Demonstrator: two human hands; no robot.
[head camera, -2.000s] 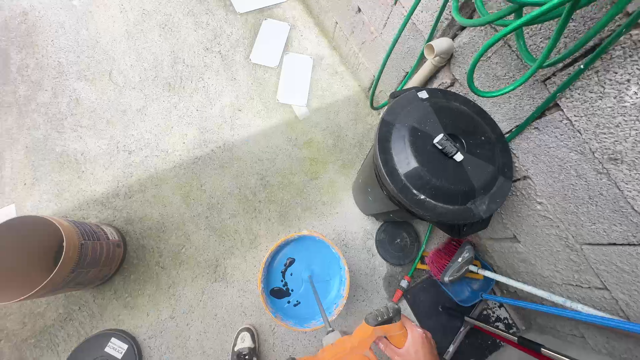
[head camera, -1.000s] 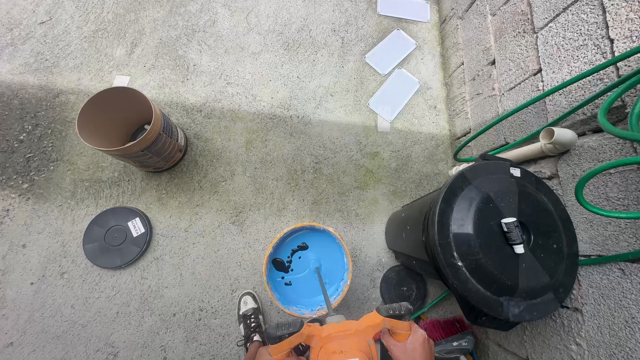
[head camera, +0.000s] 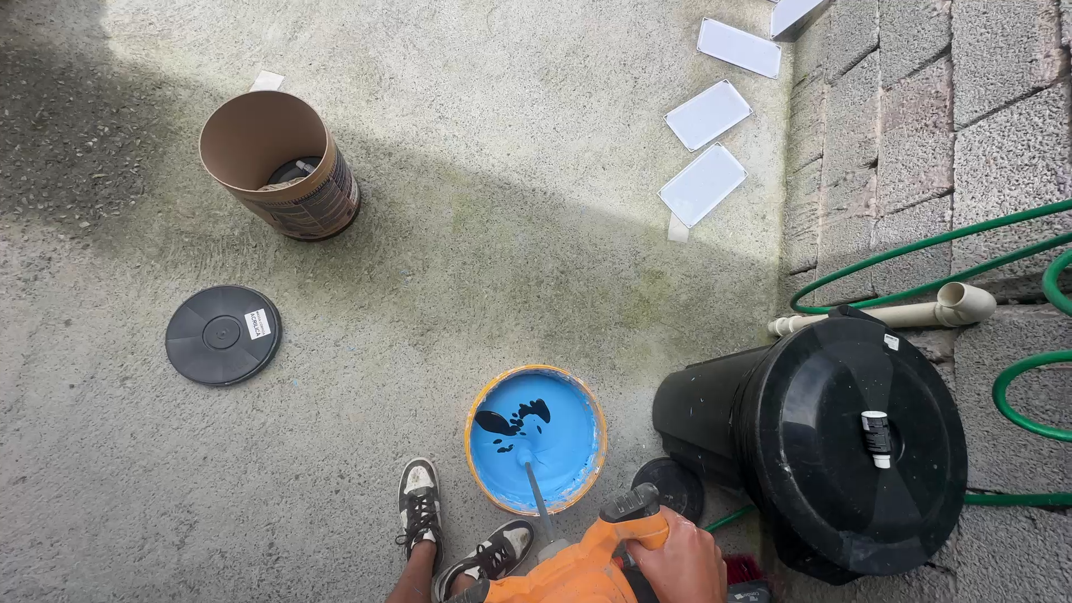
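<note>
My right hand (head camera: 682, 559) is closed around the side handle of an orange handheld power mixer (head camera: 578, 574) at the bottom of the view. The mixer's metal shaft (head camera: 538, 496) slants down into blue paint (head camera: 557, 444), where black patches (head camera: 496, 422) float on the surface. The round bucket (head camera: 602, 444) holding the paint has an orange, paint-smeared rim. At the bottom edge the mixer's other handle is partly visible, and my left hand is out of view. The shaft's lower end is hidden in the paint.
My two shoes (head camera: 419, 507) are left of the bucket. A lidded black bin (head camera: 846, 444) with a small bottle (head camera: 876, 437) on top stands right. A brown cylindrical container (head camera: 289, 193), black lid (head camera: 222, 335), white rectangular panels (head camera: 702, 184), plastic pipe (head camera: 904, 314) and green hose (head camera: 921, 251) lie farther out.
The black patches on the blue paint have changed shape and spread. My right hand stays on the mixer. The view has swung left since the first frame, and a second shoe has come into sight.
</note>
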